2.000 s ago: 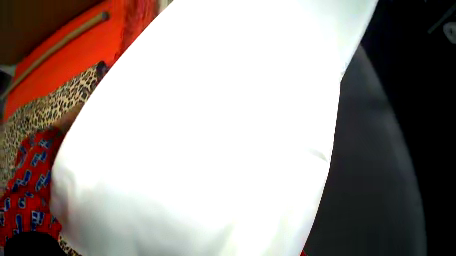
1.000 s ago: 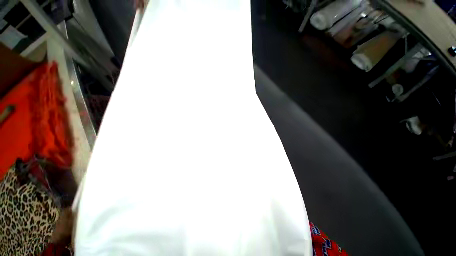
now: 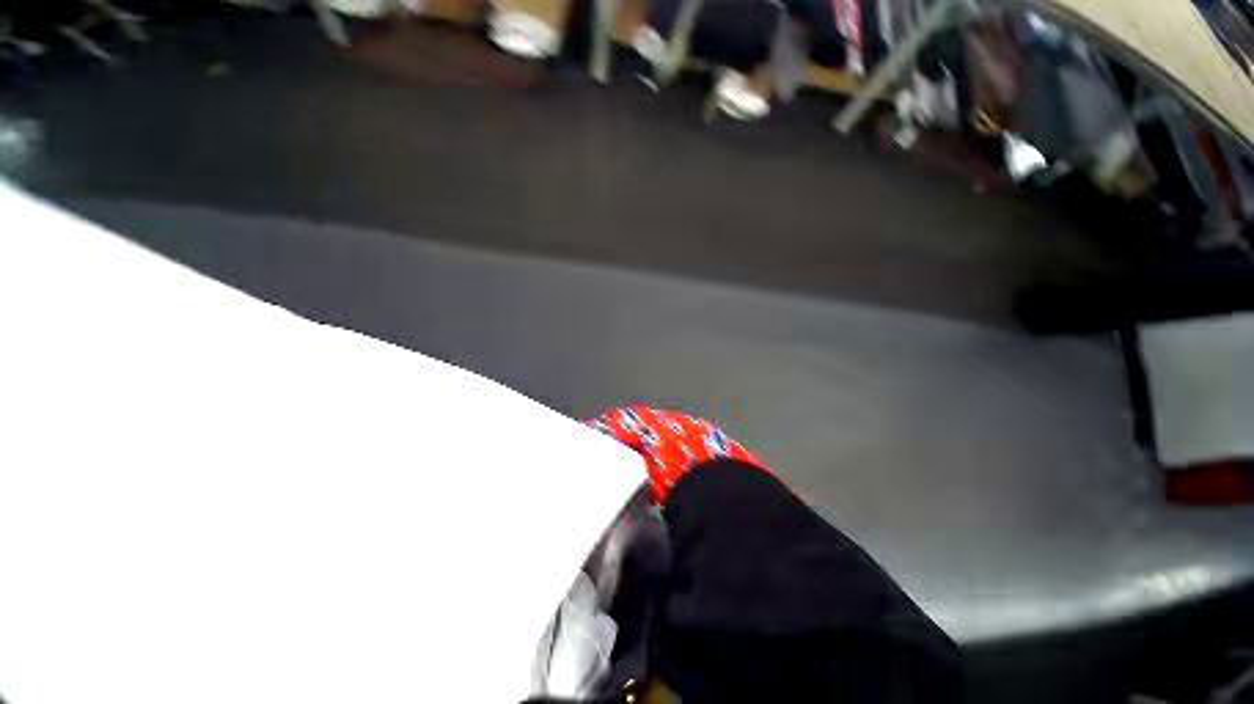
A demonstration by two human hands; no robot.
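A wide, bright white sheet stack (image 3: 275, 509) fills the left and lower left of the view. Its edge runs from the left rim down to the wearer's body. A red sleeve with blue and white marks (image 3: 674, 443) shows beside the sheet's right end. Neither of my hands is visible. The sheet or the picture's edge hides them, so their grip cannot be seen.
A grey floor (image 3: 825, 371) crosses the middle, with a darker strip behind it. A tan-topped table (image 3: 1169, 48) stands at the upper right, with rolls and metal legs along the top. A pale box-like object (image 3: 1203, 389) is at the right. Black clothing (image 3: 784, 591) shows below.
The view has swung right. The white sheet now lies at the left. The orange and leopard-print cloths have left the view, and more floor and the sleeve show.
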